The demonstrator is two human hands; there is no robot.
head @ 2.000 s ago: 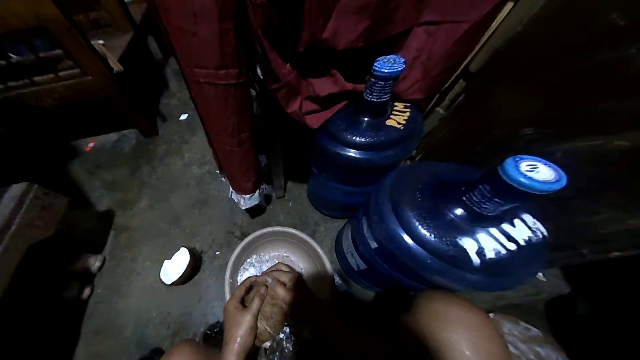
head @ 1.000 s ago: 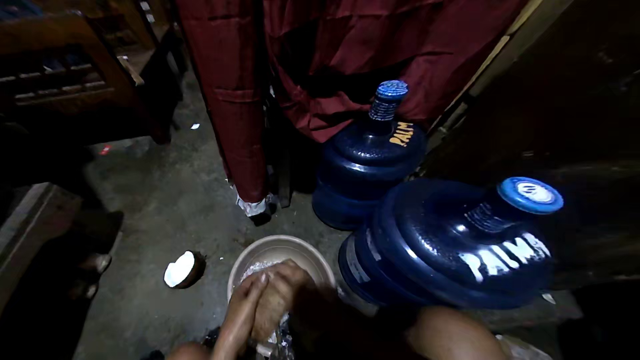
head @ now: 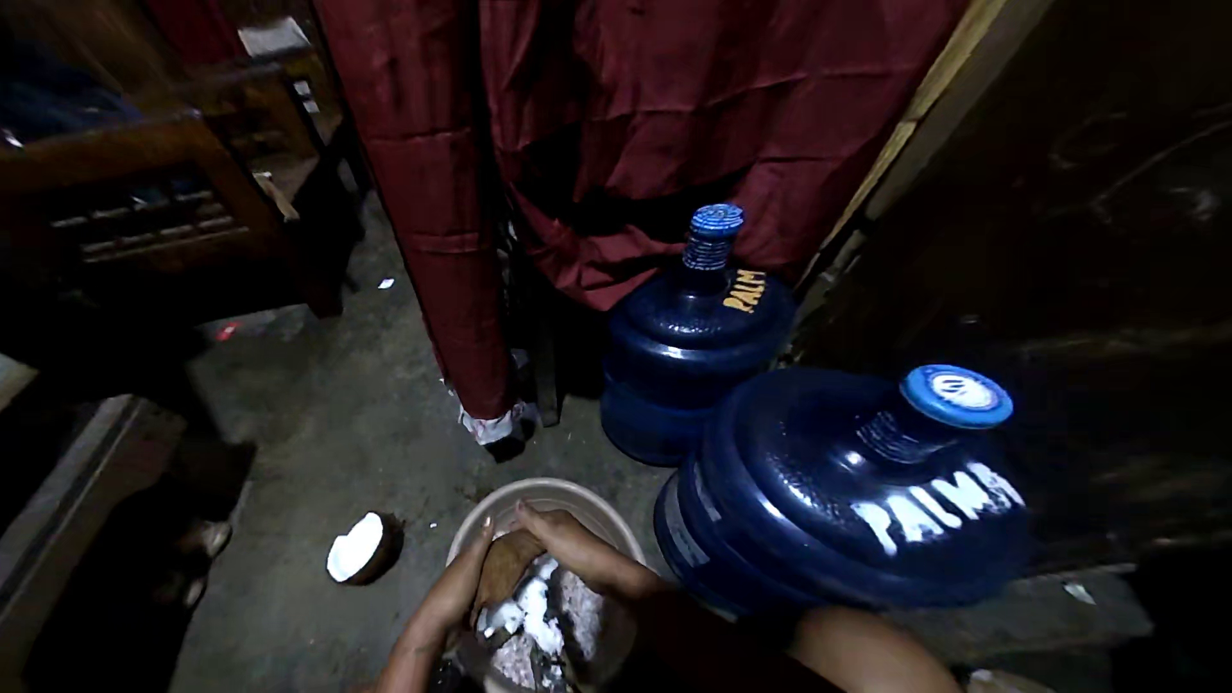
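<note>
A brown coconut half (head: 505, 570) is held between my two hands over a round plastic basin (head: 472, 525) at the bottom middle. My left hand (head: 460, 587) grips its left side, and my right hand (head: 576, 551) covers its upper right edge. White shredded coconut (head: 539, 616) lies below the shell, inside the basin. What is under the shell is dark and partly hidden. Left of the basin, another coconut half (head: 361, 551) rests on the floor, its white flesh showing.
Two blue water jugs (head: 693, 337) (head: 828, 491) bearing writing stand to the right of the basin. Behind hangs a dark red curtain (head: 664, 125). Wooden furniture (head: 154, 212) stands at the upper left, and a low ledge (head: 77, 491) runs along the left.
The coconut half shows more clearly between my hands, which are spread farther apart around it than one second ago. White coconut beneath it is more visible.
</note>
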